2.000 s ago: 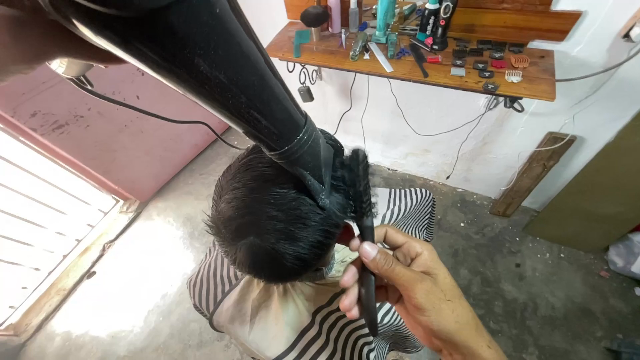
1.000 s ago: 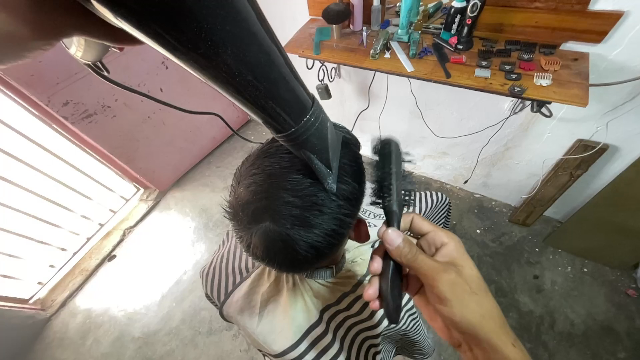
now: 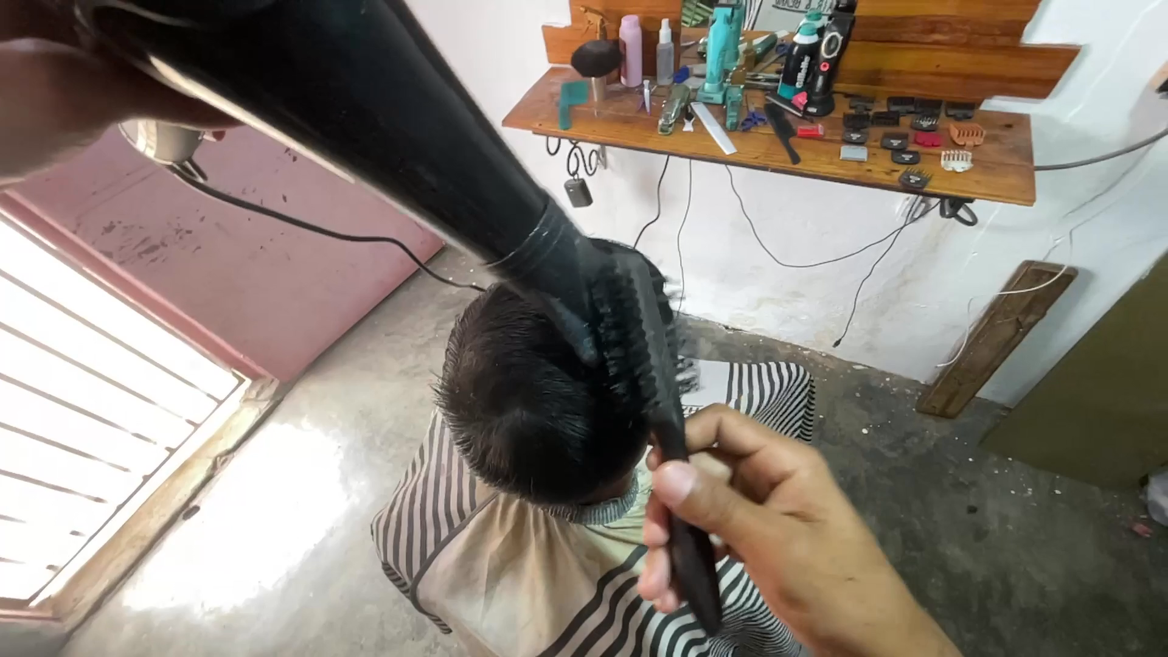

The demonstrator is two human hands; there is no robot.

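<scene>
My left hand [image 3: 100, 114] grips a black hair dryer [image 3: 365, 119] at the upper left; part of the hand lies outside the view. The dryer's flat nozzle [image 3: 557, 283] points down at the top of a seated person's short dark hair [image 3: 520, 401]. In my right hand [image 3: 766, 511] is the handle of a black bristled hairbrush [image 3: 652, 347]. Its slightly blurred bristles are at the right side of the head, beside the nozzle; whether they touch the hair is hard to tell. A striped barber's cape [image 3: 520, 566] covers the person's shoulders.
A wooden shelf [image 3: 602, 132] on the far wall holds clipper guards [image 3: 894, 141], combs, bottles, a neck duster [image 3: 598, 64] and hair clippers [image 3: 830, 59]. Cords hang beneath it. A wooden plank [image 3: 999, 338] leans at right. A pink panel [image 3: 274, 237] and barred opening [image 3: 100, 411] are at left.
My right hand has brought the brush from just right of the head, where it was a second ago, back against the hair beside the nozzle. The dryer stays over the head.
</scene>
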